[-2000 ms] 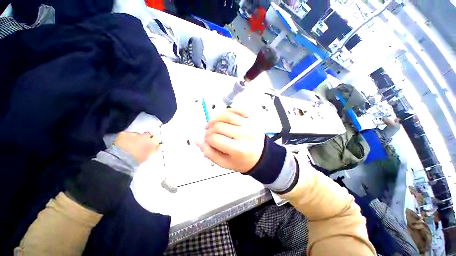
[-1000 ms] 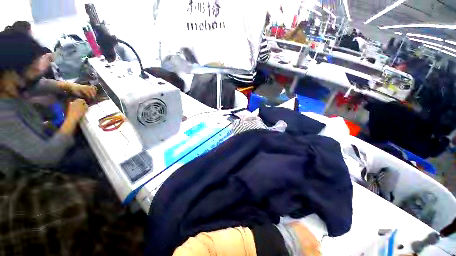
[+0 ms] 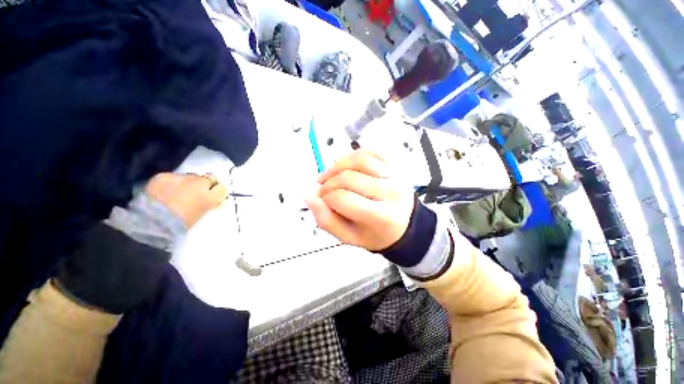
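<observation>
A large navy garment (image 3: pixel 112 97) lies heaped on the left, its edge reaching the white machine table (image 3: pixel 292 292). My left hand (image 3: pixel 187 196) lies by a pale piece at the garment's edge, fingers together; whether they grip the cloth is unclear. My right hand (image 3: pixel 364 199) is raised in front of the white sewing machine head (image 3: pixel 405 154), fingers curled and thumb pinched against them. Anything between those fingertips is too small to see. My right hand hides part of the head, and the needle cannot be made out.
A dark knob on a pale stem (image 3: pixel 424 71) stands above the head. Grey patterned scraps (image 3: pixel 332 71) lie in the trough behind. Checked fabric (image 3: pixel 296 356) hangs below the table's front edge. Olive garments (image 3: pixel 491 214) and a blue bin (image 3: pixel 538 206) are to the right.
The view has swung back from the neighbouring station on the left to the machine. Compared with two seconds ago, both hands are in nearly the same places, my right hand still pinched.
</observation>
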